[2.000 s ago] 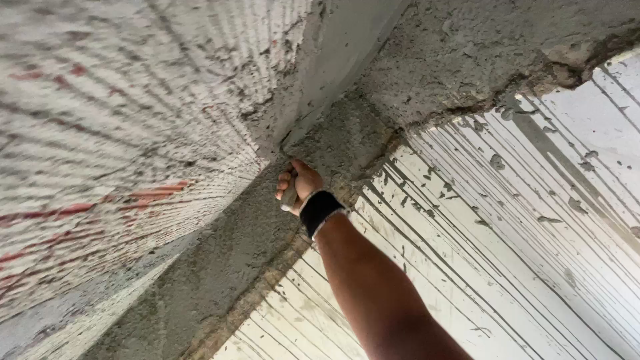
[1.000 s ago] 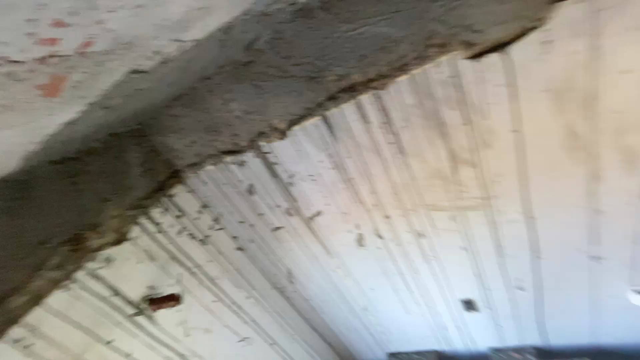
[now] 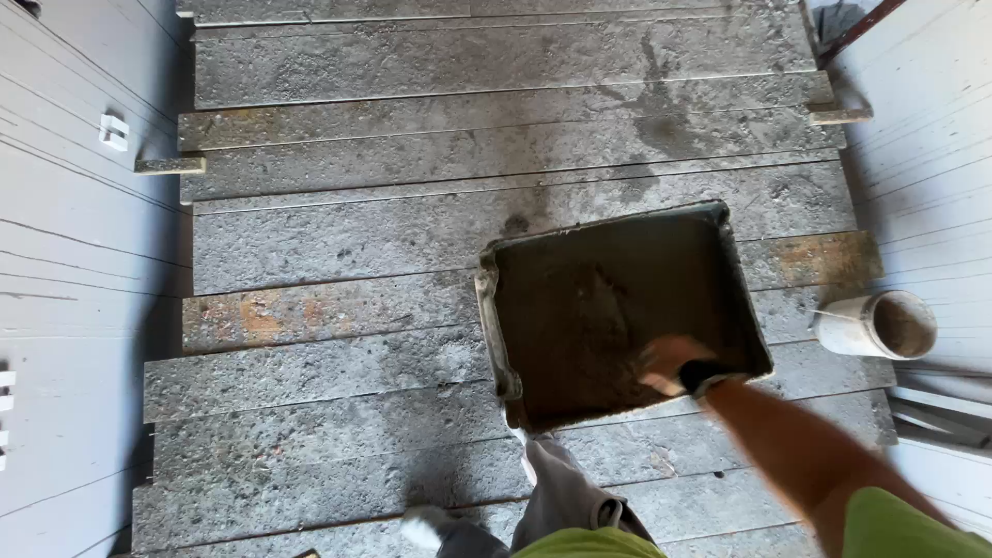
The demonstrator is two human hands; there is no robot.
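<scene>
A rectangular mixing tub (image 3: pixel 504 333) with dark, wet-looking mortar (image 3: pixel 597 310) in it stands on the plank platform, just ahead of my feet. My right hand (image 3: pixel 670 364), with a black band at the wrist, is over the tub's near right part, close to the mortar. The hand is blurred, so its fingers and anything in them cannot be made out. My left hand is out of view.
Mortar-spattered wooden planks (image 3: pixel 333 240) form the platform, with narrow gaps between them. A white bucket (image 3: pixel 845 325) stands at the right edge. Pale walls (image 3: pixel 70 256) rise on both sides, and short wood pieces (image 3: pixel 170 166) jut out at the platform's edges.
The view has swung from the grey-plastered beam and streaked wall down to the platform. Two seconds ago a hand with a black wristband was up against the plaster; now my right hand is over the tub.
</scene>
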